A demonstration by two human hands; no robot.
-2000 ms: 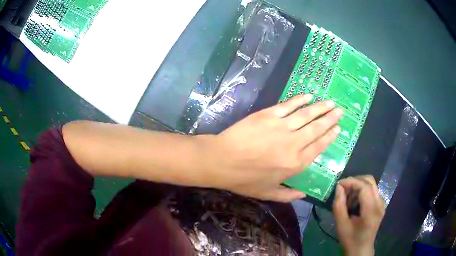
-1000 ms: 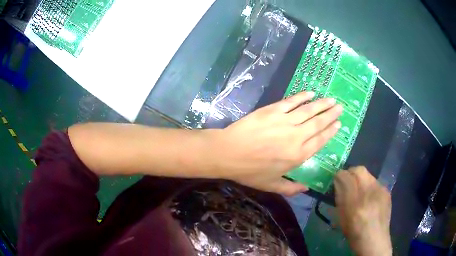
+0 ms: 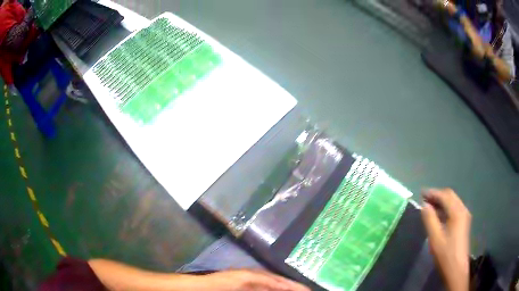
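Note:
A green circuit board panel [image 3: 359,227] lies on the black mat [image 3: 312,221] at the lower right, with rows of holes on its left part and plain blocks on its right. My left hand [image 3: 256,281] is low at the bottom edge, beside the panel's near end, partly cut off and blurred; its fingers look stretched out. My right hand [image 3: 449,227] is raised right of the panel's far corner, blurred, with its fingers bent. I cannot tell if it holds anything.
A second green panel [image 3: 162,68] lies on the white sheet [image 3: 227,122] at left. Clear tape [image 3: 287,193] crosses the mat. A black ridged rack [image 3: 88,25], a blue stool [image 3: 48,99] and a person's red sleeve [image 3: 10,34] are at upper left. Dark items line the bench's far side.
The view has swung up and left, showing more of the white sheet. My left hand has come off the panel. My right hand has moved from the near corner to beside the far corner.

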